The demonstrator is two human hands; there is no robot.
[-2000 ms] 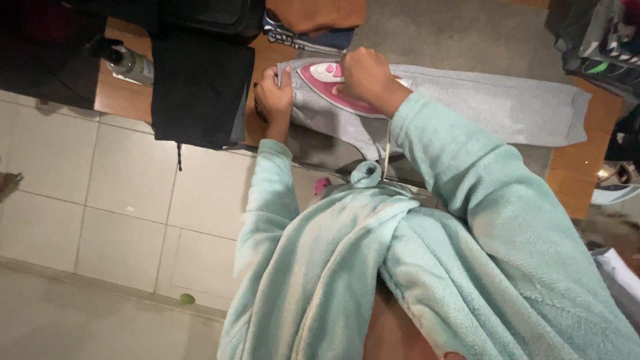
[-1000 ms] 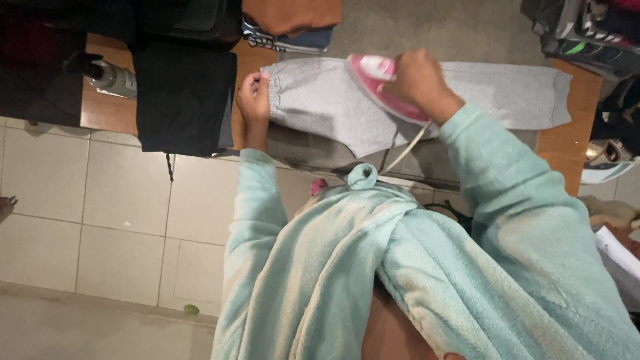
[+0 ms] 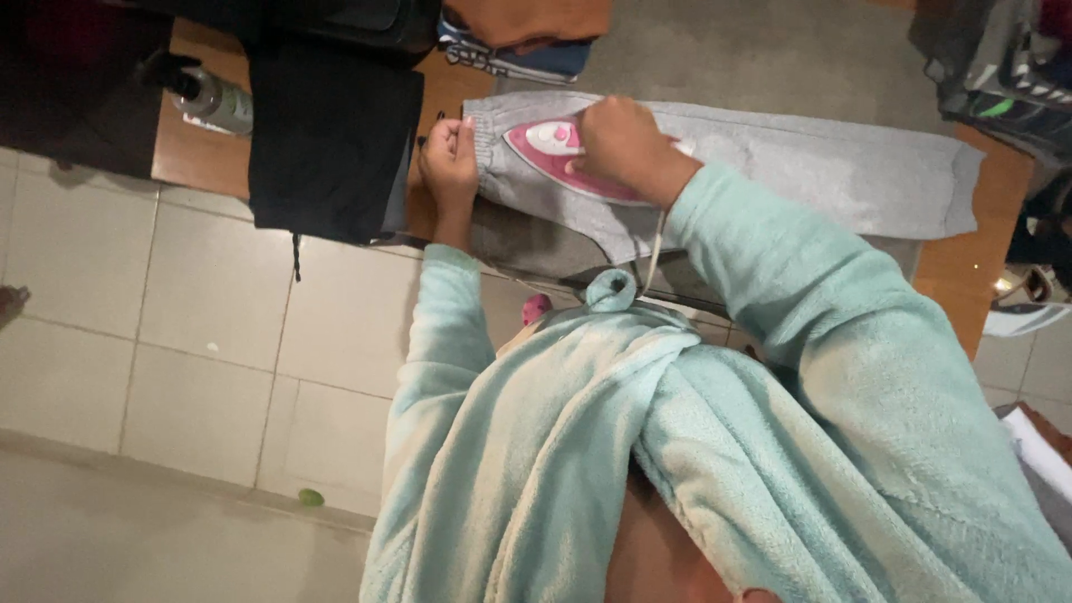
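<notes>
Grey sweatpants (image 3: 779, 167) lie folded lengthwise over a grey cloth (image 3: 754, 59) on a wooden table, their elastic waistband at the left. My right hand (image 3: 624, 151) is closed around the handle of a pink and white clothes iron (image 3: 536, 151), whose pointed tip faces left toward the waistband. The iron rests on the upper part of the sweatpants. A pale cord (image 3: 656, 251) hangs from its rear, near my right wrist. At the left edge, my left hand (image 3: 452, 159) pinches the waistband between curled fingers. The iron's soleplate is hidden against the fabric.
Black folded cloth (image 3: 331, 142) hangs over the table's front edge at left, beside a spray bottle (image 3: 213, 100). Folded orange and blue clothes (image 3: 528, 25) are stacked behind the waistband. More clothes (image 3: 997, 67) sit at the back right. The wooden table edge (image 3: 963, 260) shows at right.
My right hand has moved the iron left toward the waistband since one second ago, after it had moved right before that. My left hand stays at the waistband.
</notes>
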